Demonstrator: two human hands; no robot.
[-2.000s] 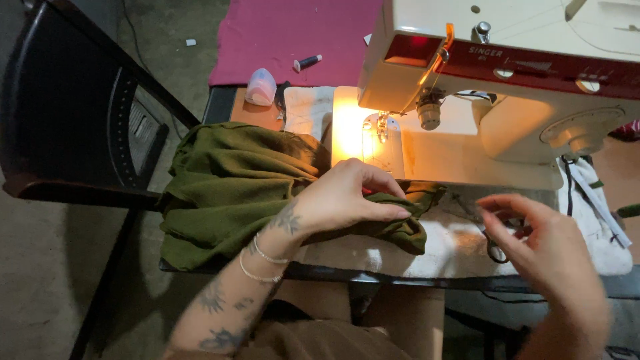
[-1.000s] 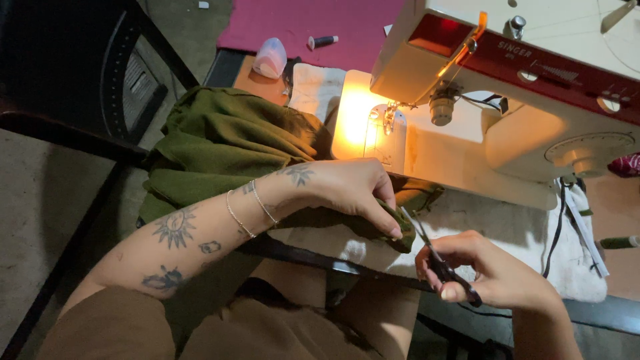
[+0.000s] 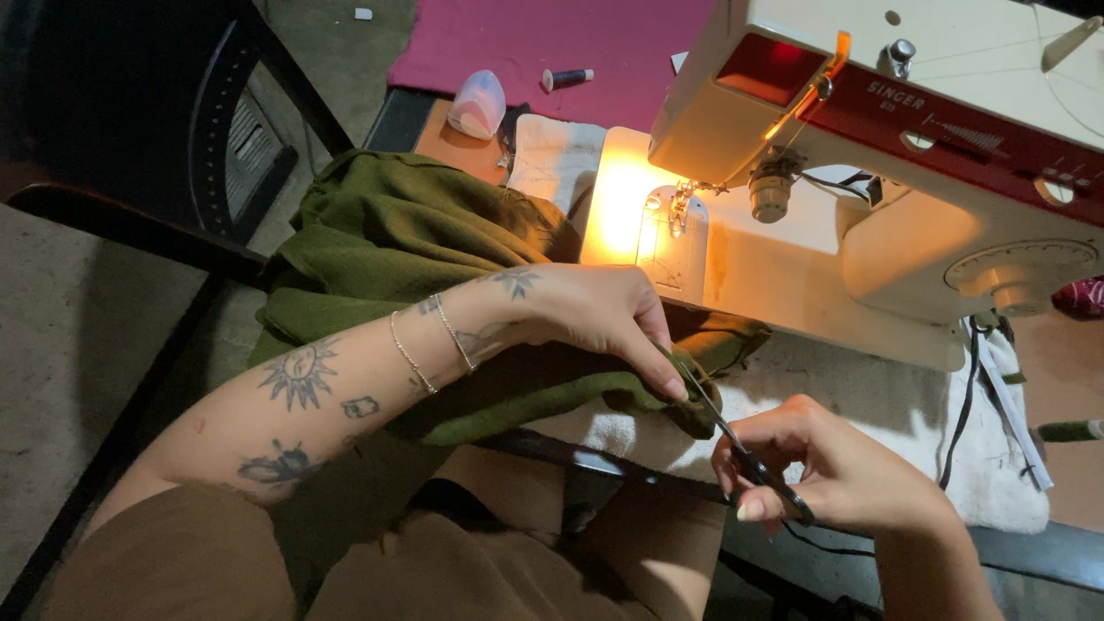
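Olive-green fabric lies bunched at the table's front edge and hangs down over it. My left hand pinches an edge of this cloth between thumb and fingers, just in front of the sewing machine's bed. Black-handled scissors are in my right hand, their blades pointing up and left to the cloth beside my left thumb. Whether the blades have cut into it cannot be told. A Singer sewing machine, cream and red, stands behind both hands, its lamp lighting the presser foot and needle plate.
A dark thread spool lies on magenta cloth, near a small translucent container. White cloth is under the machine. A black chair stands at the left. A black cord and a green-handled tool are at the right.
My right hand has turned the scissors and brought their blades to the cloth at my left thumb. Two seconds ago they were apart from it. My left hand still pinches the fabric.
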